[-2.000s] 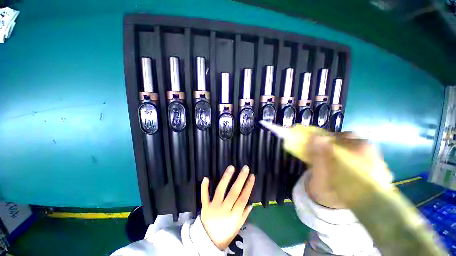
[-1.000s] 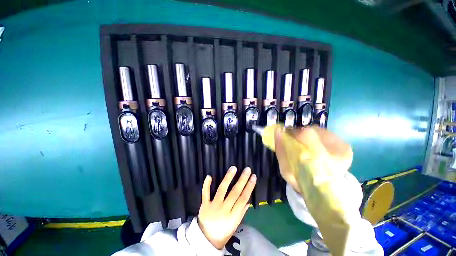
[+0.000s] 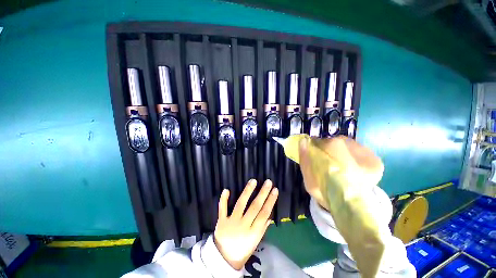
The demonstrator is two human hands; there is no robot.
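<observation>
A black slotted tray (image 3: 121, 87) holds several black tubular parts with silver tube ends (image 3: 165, 85), copper collars and oval recesses (image 3: 138, 134). The ovals on the left show pale marks inside. My right hand (image 3: 340, 163) is closed around a long yellowish dispensing bag (image 3: 353, 217). The bag's white nozzle tip (image 3: 278, 140) points left, at the lower edge of the sixth part's oval; whether it touches is unclear. My left hand (image 3: 243, 222) is open with fingers spread over the tray's near side and holds nothing. My right hand and the bag hide parts at the right.
The tray lies on a teal-green bench top (image 3: 60, 125). Beyond the near edge are a green floor with a yellow line (image 3: 92, 243), a round yellow stool (image 3: 411, 219) and blue bins (image 3: 462, 239) at the lower right. Shelving (image 3: 481, 141) stands at the far right.
The view has shifted, so the tray appears further left. My right hand moved the bag left, with the nozzle now at the sixth part. My left hand stays spread at the near side.
</observation>
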